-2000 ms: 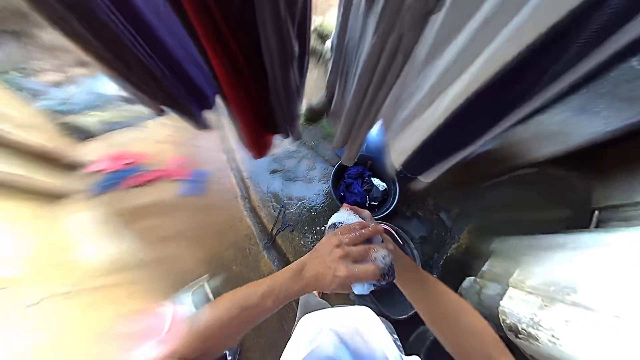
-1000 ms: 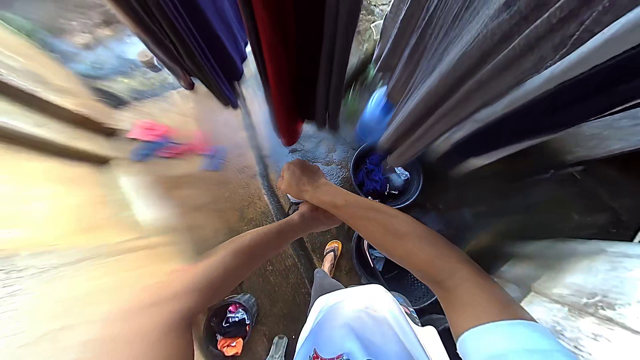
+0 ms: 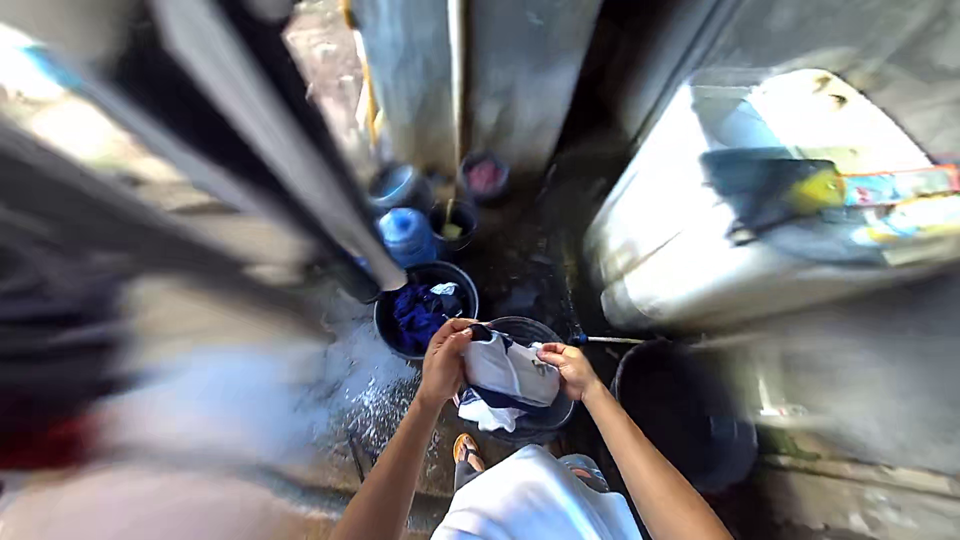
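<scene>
A wet white and navy garment [image 3: 514, 369] is stretched between my two hands over a dark round basin [image 3: 551, 431]. My left hand [image 3: 445, 360] grips its upper left end, and my right hand [image 3: 571, 369] pinches its right edge. The garment's lower part hangs over the basin's near left side. Just beyond my left hand stands a black tub [image 3: 471, 289] with dark blue clothes [image 3: 417, 315] and a small light cloth [image 3: 444, 289] in it.
A blue water jug [image 3: 407, 236] and several small buckets stand farther ahead. At right are a large dark tub [image 3: 675, 412] and a pale ledge [image 3: 645, 262] holding packets. Clothes hang at upper left. Wet, sudsy ground [image 3: 371, 397] lies left of the basin.
The view has swung strongly to the right. My hands were together one second ago, left of the tubs; now they are apart over the basin, with the garment spread between them.
</scene>
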